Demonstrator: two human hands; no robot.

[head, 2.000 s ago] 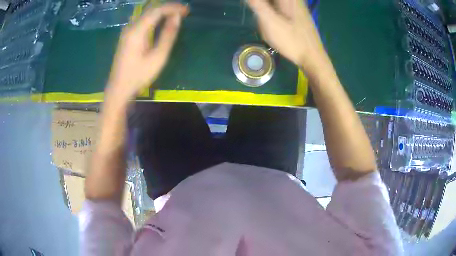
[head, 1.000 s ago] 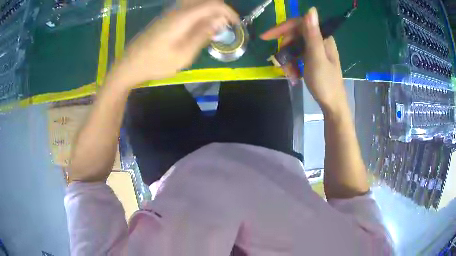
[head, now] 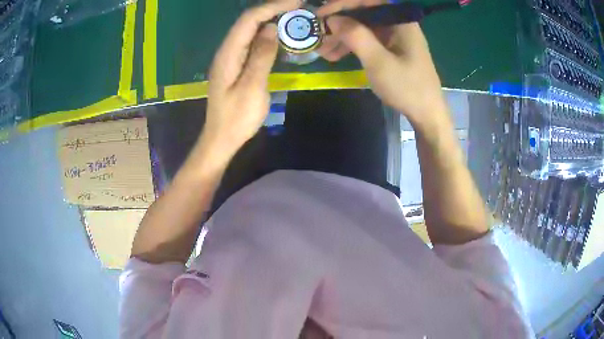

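A round component [head: 299,28] with a white ring and pale blue-grey centre shows at the top middle, dark marks at its right edge. My left hand [head: 248,76] holds it at its left side, over the round test fixture [head: 301,58], of which only a silvery lower edge shows. My right hand [head: 391,66] holds a black test probe [head: 387,14], its front end at the component's right edge. Whether the tip touches the marks cannot be told.
Yellow tape [head: 318,81] runs along the green mat's [head: 477,53] front edge. Blue tape [head: 513,89] lies further right. Clear component trays [head: 566,86] stand at the right, others at the far left. Cardboard boxes [head: 106,162] sit below left.
The component now shows face-up in my left hand, above the fixture. My right hand has moved left and brought the probe to the component. The view has shifted.
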